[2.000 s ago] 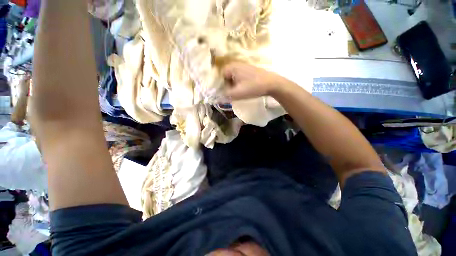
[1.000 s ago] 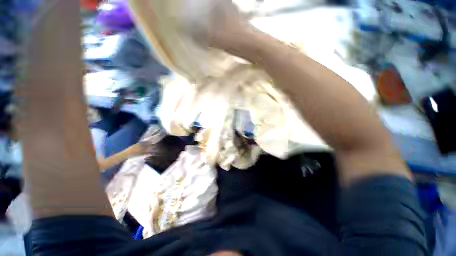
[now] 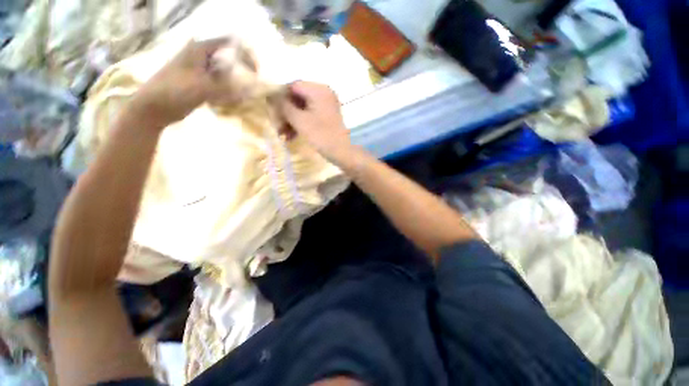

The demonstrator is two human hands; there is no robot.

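Observation:
A cream garment piece (image 3: 204, 181) lies heaped over the machine table and hangs over its front edge toward my lap. A gathered band (image 3: 281, 177) with pale lilac lines runs down it below my hands. My left hand (image 3: 215, 71) is closed on a bunched part of the cream cloth, slightly blurred. My right hand (image 3: 313, 117) grips the same cloth just to the right, at the top of the gathered band. The needle area is not in view.
An orange phone (image 3: 375, 36) and a glossy black device (image 3: 476, 44) lie on the table (image 3: 423, 113) at the right. Scraps (image 3: 574, 113) hang at its right end. Cream cloth (image 3: 589, 279) is heaped at lower right, and more cloth (image 3: 227, 320) lies by my lap.
The view has swung right. My left hand, earlier out of the picture, now shows on the cloth. My right hand has come down from its raised position. The cream cloth is spread wider, its band showing.

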